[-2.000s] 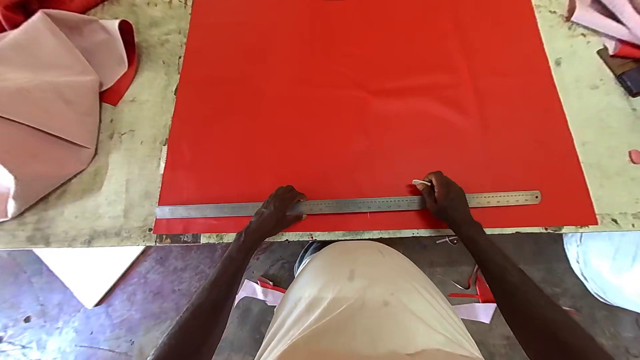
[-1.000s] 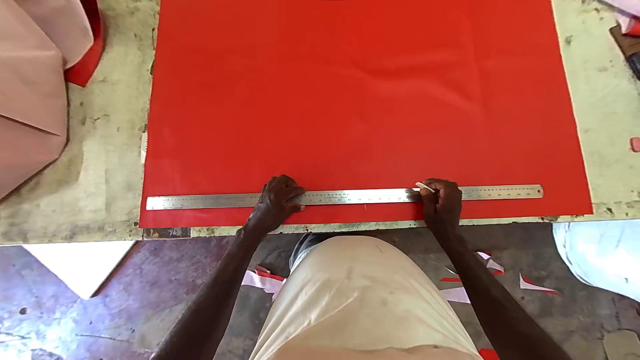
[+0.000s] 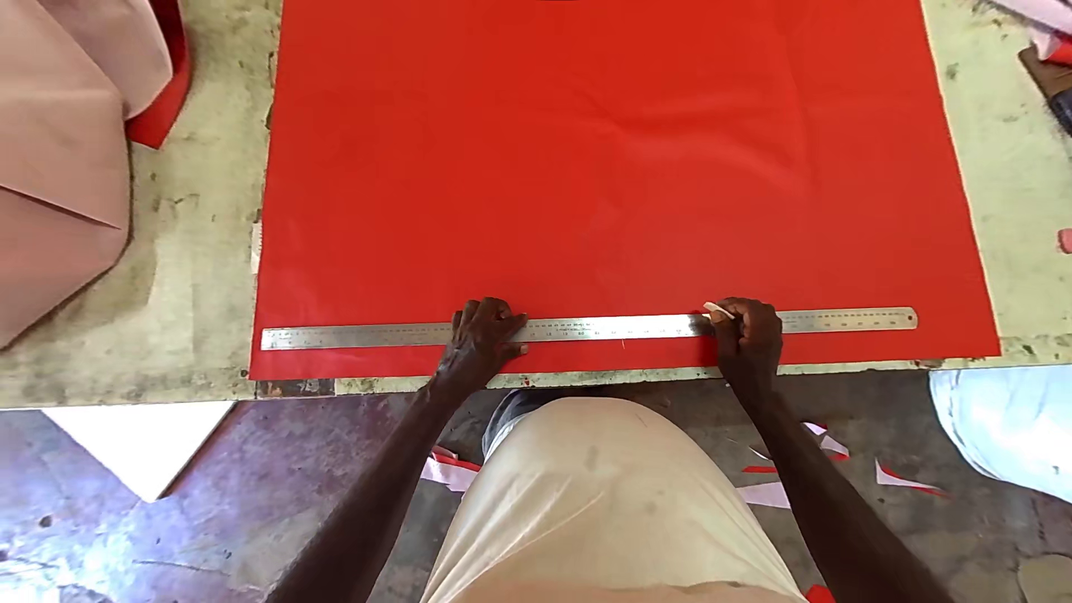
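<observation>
A large sheet of red material (image 3: 586, 184), slightly creased at the upper right, lies flat on the table. Along its near edge rests a long steel ruler (image 3: 620, 327), almost parallel to that edge. My left hand (image 3: 486, 339) presses on the ruler left of its middle, thumb and fingers on either side. Between the thumb and fingers of my right hand (image 3: 745, 335) is a small, flat, whitish piece, perhaps tailor's chalk (image 3: 718, 311), at the ruler's upper edge. A short light mark shows on the red sheet just below the ruler.
Pale pink material with a red side (image 3: 67, 159) is heaped on the table (image 3: 197, 276) at left. More scraps (image 3: 1043, 17) and a brown and dark object (image 3: 1047, 84) lie at upper right. Offcuts (image 3: 766, 494) litter the floor. A white panel (image 3: 142, 440) stands below the table's left part.
Between the first frame and now, the ruler's left end has come away from the sheet's left edge and lies a little inside it. Both hands remain at the ruler. The view has shifted slightly.
</observation>
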